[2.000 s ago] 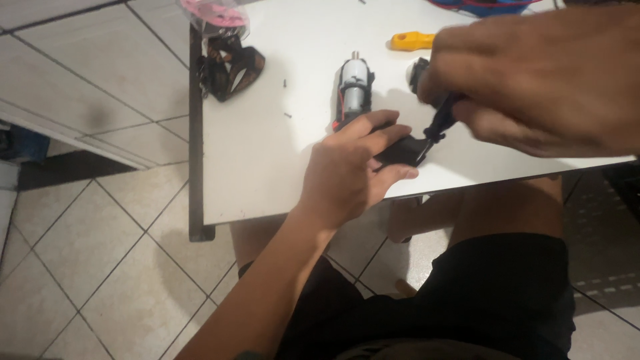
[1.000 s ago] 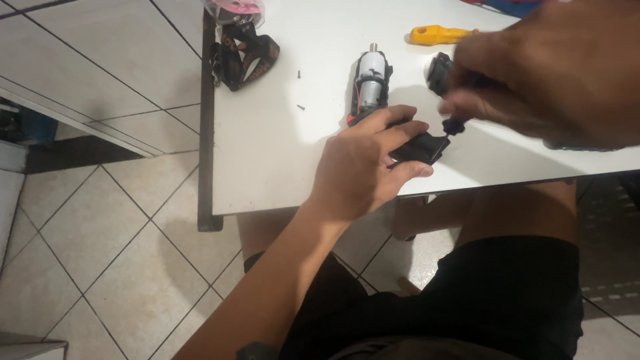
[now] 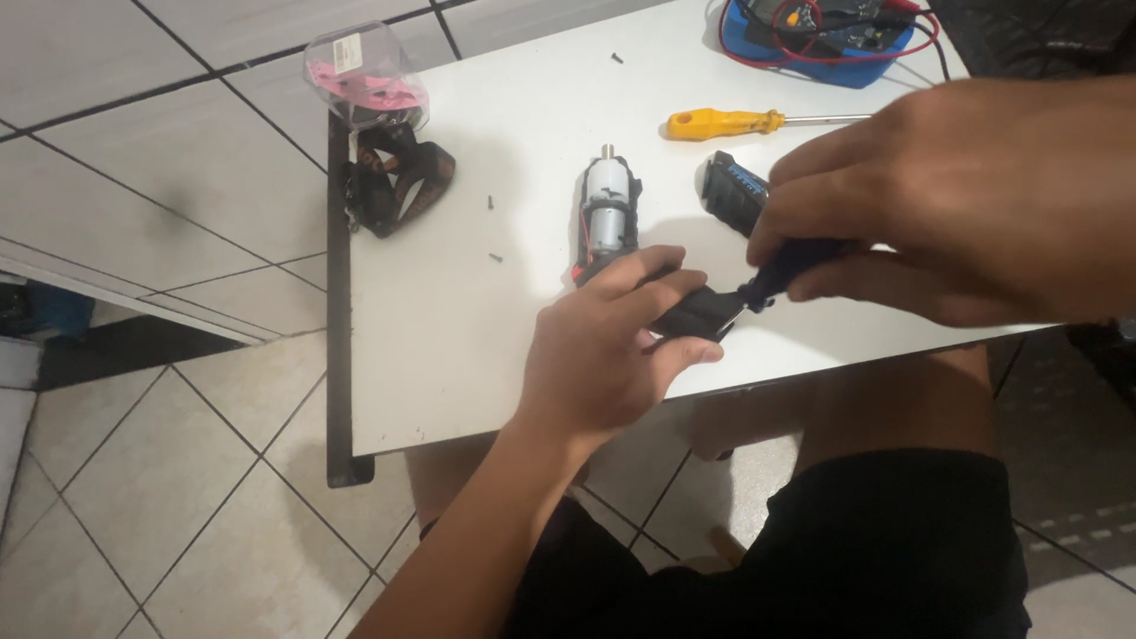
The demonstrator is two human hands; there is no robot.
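An opened cordless drill (image 3: 610,213) lies on the white table, its silver motor and a red wire exposed. My left hand (image 3: 603,342) grips the drill's black handle, with fingers over the top and the thumb at the near side. My right hand (image 3: 879,204) holds a dark-handled screwdriver (image 3: 765,277), tilted, its tip at the end of the handle. Whether the tip sits in a screw is too small to tell. Beyond the fingers of my right hand lies a black battery pack (image 3: 735,191), partly covered by them.
A yellow-handled screwdriver (image 3: 723,124) lies behind the battery pack. At the back right is a blue-cased multimeter (image 3: 825,40) with leads. Small screws (image 3: 490,202) lie left of the drill, another (image 3: 617,58) farther back. A strap (image 3: 413,182) and a clear container (image 3: 368,75) occupy the left edge.
My left hand keeps its hold on the handle. My right hand stays with the screwdriver at the handle's end, its fingers and the tool's tilt slightly changed. The view has shifted somewhat.
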